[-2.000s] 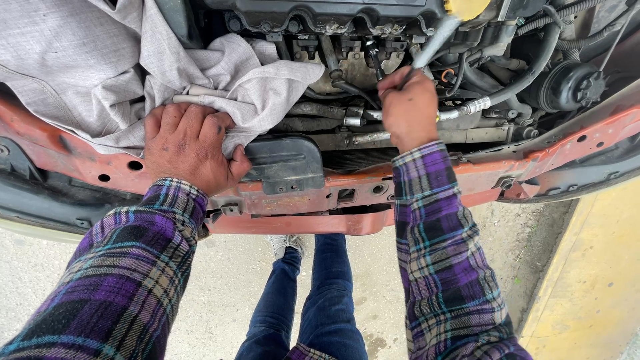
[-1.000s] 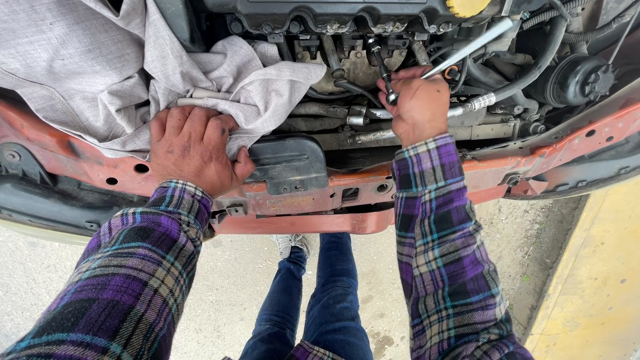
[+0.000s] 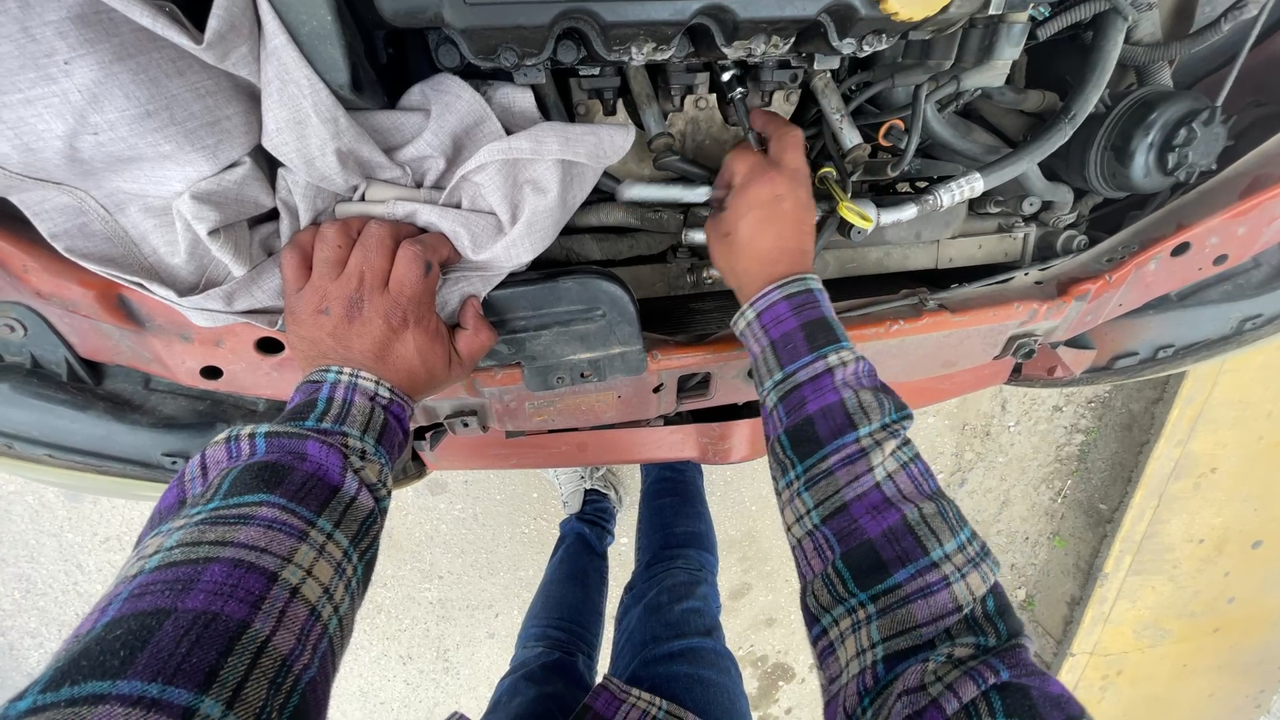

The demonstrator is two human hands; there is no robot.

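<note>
My right hand [image 3: 762, 210] grips a metal hand tool, perhaps a ratchet; its blurred silver handle [image 3: 662, 193] points left from my fist. A dark extension bar with a bright socket end [image 3: 735, 85] runs from my fingers up to the lower edge of the black engine cover [image 3: 640, 22]. My left hand [image 3: 370, 290] rests, fingers bent, on a grey cloth [image 3: 560, 170] and the orange-red front crossmember [image 3: 240, 345] of the car. Two pale rod-like pieces [image 3: 400, 192] lie in the cloth's folds above those fingers.
A yellow dipstick handle [image 3: 845, 203] and a hose with a metal fitting [image 3: 930, 200] lie right of my right hand. Further right is a black capped reservoir [image 3: 1150, 145]. A black plate [image 3: 570, 320] sits on the crossmember between my hands. A yellow kerb [image 3: 1190, 540] is at lower right.
The tool's silver handle has swung from pointing up and right to pointing left of my right hand. My left hand has stayed on the cloth.
</note>
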